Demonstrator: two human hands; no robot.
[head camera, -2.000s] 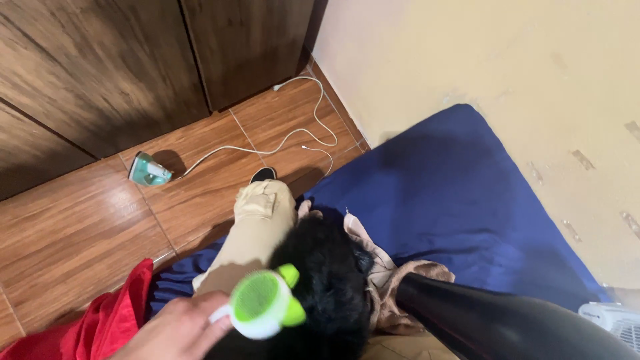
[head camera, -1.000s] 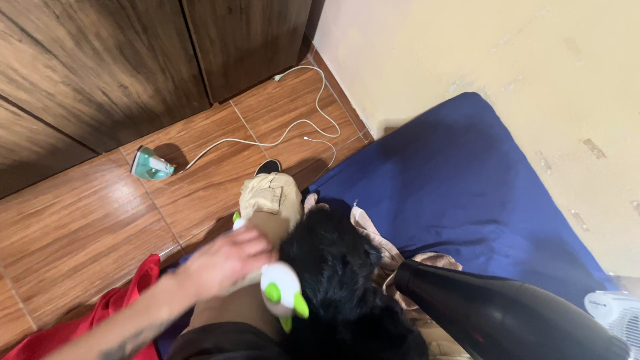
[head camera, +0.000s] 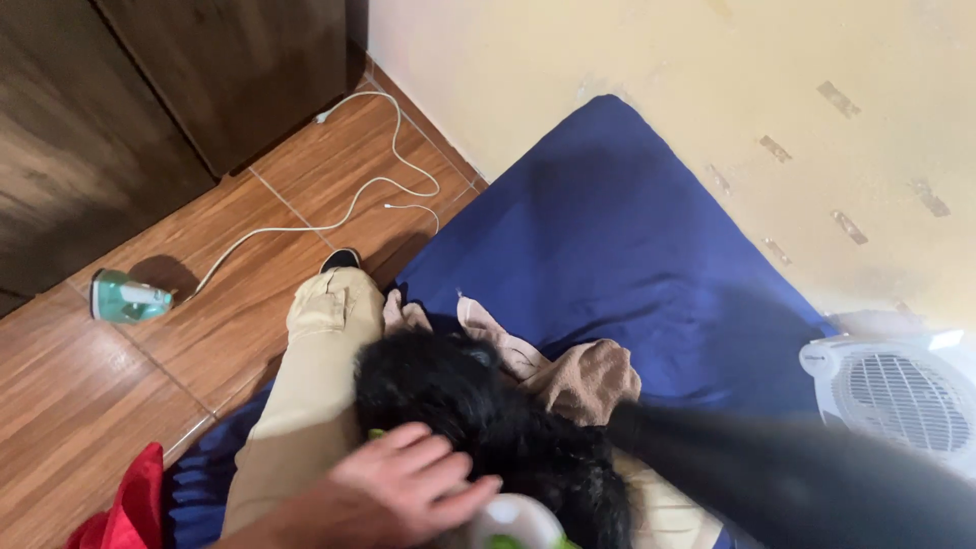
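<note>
My left hand reaches in from the lower left, its fingers curled over a white and green pet brush. The round brush part shows beside the hand at the bottom edge, partly cut off, with a bit of green beyond the knuckles. Against the hand lies a black long-haired animal, probably a dog, on my lap in beige trousers. A brown-beige towel is bunched beside and partly under the animal. From the lower right, a blurred smooth black tapering object, possibly a hair dryer, points at its fur. My right hand is not in view.
A blue-sheeted mattress reaches the wall, with a white fan heater at right. On the tiled floor lie a teal clothes iron and its white cord, near a dark wooden cabinet. Red cloth is at lower left.
Two seconds ago my left hand held the brush with its green face up; now the brush is turned over and at the animal's fur. The view has shifted somewhat.
</note>
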